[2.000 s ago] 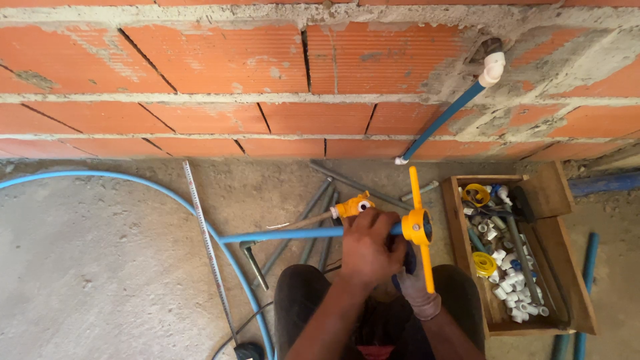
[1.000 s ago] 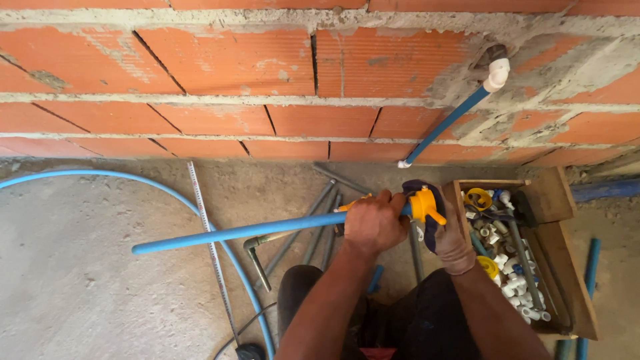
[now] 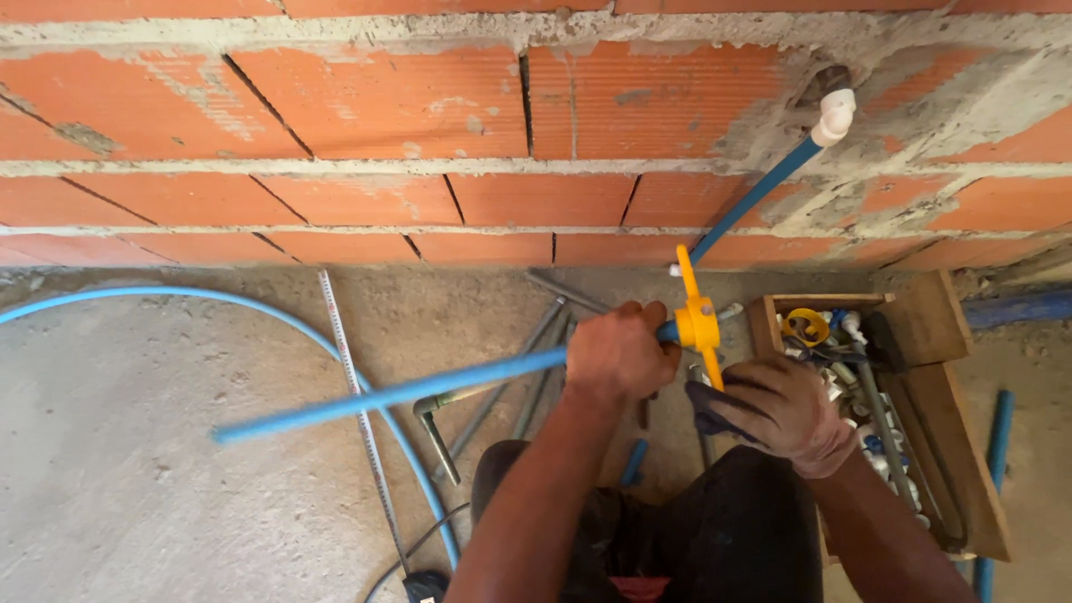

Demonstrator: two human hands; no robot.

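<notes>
My bare left hand (image 3: 624, 352) grips a blue plastic pipe (image 3: 402, 392) close to its right end; the pipe's other end reaches out over the floor to the left. A yellow two-handled pipe threading die (image 3: 698, 323) sits on the right end of the pipe, its handles pointing up and down. My gloved right hand (image 3: 775, 406) is at the die's lower handle, with its fingers bent around or beside the tip; whether they close on it is hidden. A dark part of the glove hangs by the fingertips.
A wooden box (image 3: 963, 469) of pipe fittings lies at right. An extended tape measure (image 3: 356, 385), a curved blue hose (image 3: 276, 314), a hacksaw-like metal frame (image 3: 431, 431) and grey rods (image 3: 536, 335) lie on the floor. A blue pipe with a white elbow (image 3: 835, 117) comes from the brick wall.
The die's handles have turned between the frames. My right hand was against the die's right side one second ago and is now lower, by one handle. My left hand stays on the pipe.
</notes>
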